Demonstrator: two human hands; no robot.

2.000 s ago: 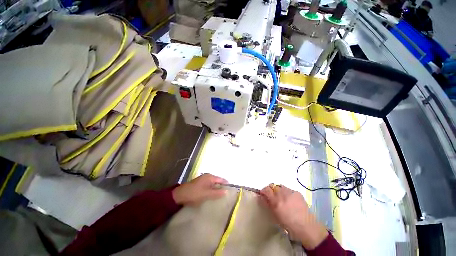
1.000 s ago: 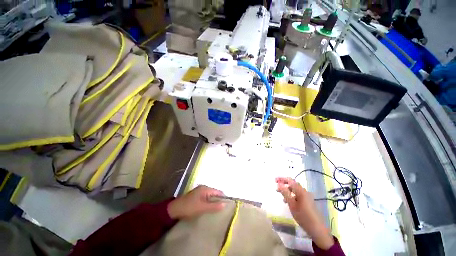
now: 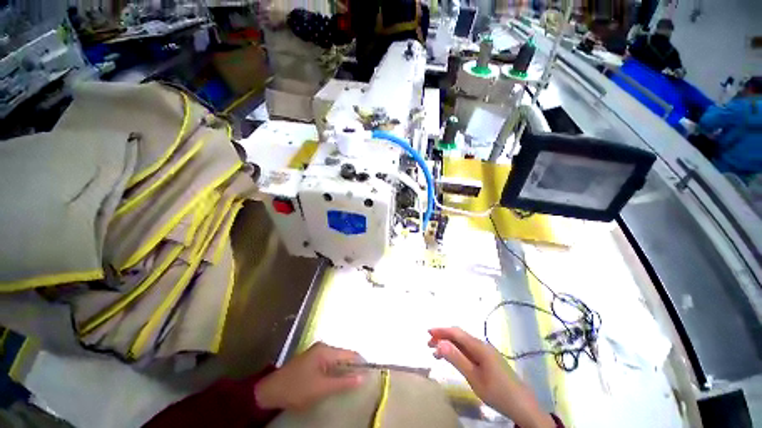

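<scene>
A khaki fabric piece [image 3: 351, 405] with a narrow yellow binding strip [image 3: 383, 399] lies at the bottom centre, its top edge at the front of the white machine bed. My left hand [image 3: 311, 381] pinches the left part of that top edge between thumb and fingers. My right hand [image 3: 478, 366] is raised just right of the cloth, fingers apart and empty. The white sewing machine head [image 3: 347, 219] stands ahead, with a blue label and a red switch [image 3: 284, 206] at its left.
A pile of khaki pieces with yellow edges [image 3: 159, 226] lies at left. A control screen [image 3: 578, 177] stands at right, with a coiled black cable [image 3: 576, 334] below it. Thread cones [image 3: 480, 60] stand behind. People [image 3: 739, 125] are at the far right.
My right hand has let go of the cloth's right edge and moved away, with its fingers opened. My left hand still holds the edge. The view has tilted up, so everything sits lower.
</scene>
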